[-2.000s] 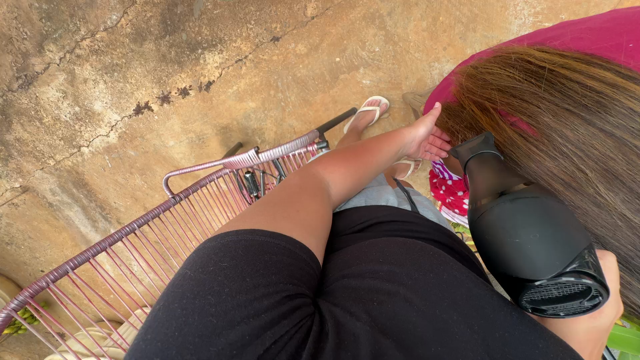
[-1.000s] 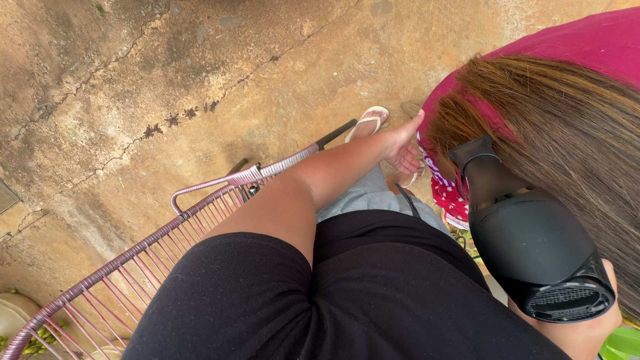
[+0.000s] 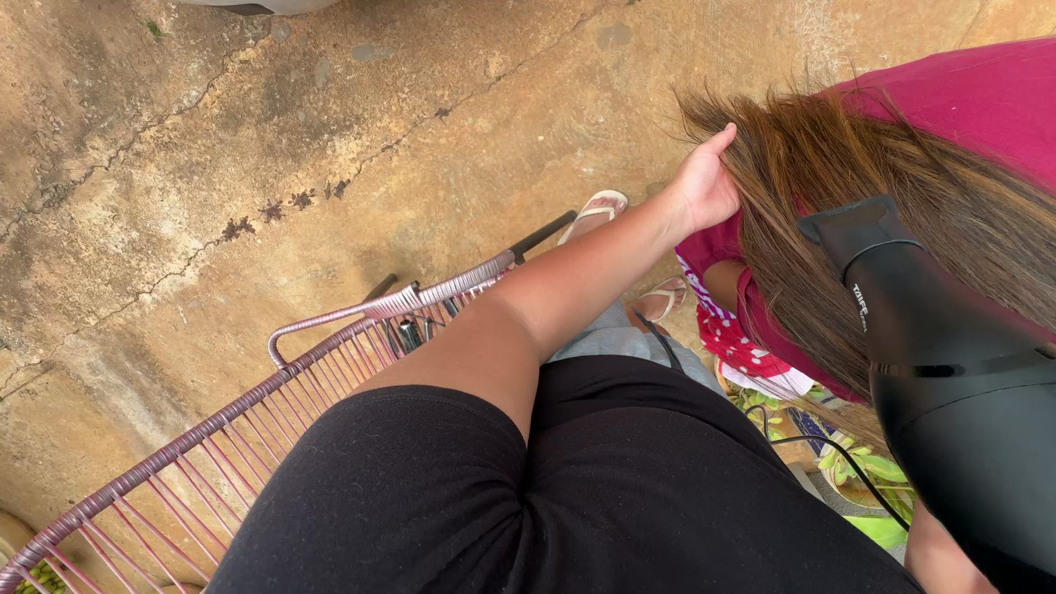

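Long brown hair [image 3: 825, 165] with lighter streaks hangs down the back of a person in a magenta top [image 3: 965, 91], at the right. My left hand [image 3: 709, 181] is at the hair's left edge, thumb raised, its fingers hidden beneath strands that it holds out from the rest. A black hair dryer [image 3: 957, 396] with a flat nozzle [image 3: 854, 223] lies over the hair in view, the nozzle pointing up and left, to the right of my left hand. My right hand [image 3: 940, 553], mostly hidden behind the dryer's body at the bottom edge, holds it.
A chair with pinkish woven cords [image 3: 165, 454] stands at the lower left, with dark items on it. A black cord [image 3: 858, 470] runs by potted plants [image 3: 883, 466] below the hair. Feet in white flip-flops [image 3: 606, 202] stand on cracked concrete [image 3: 412, 190].
My left hand was beside the hair with its fingers visible; now they are under its strands, which are lifted and spread. The dryer shows farther right. The view has shifted.
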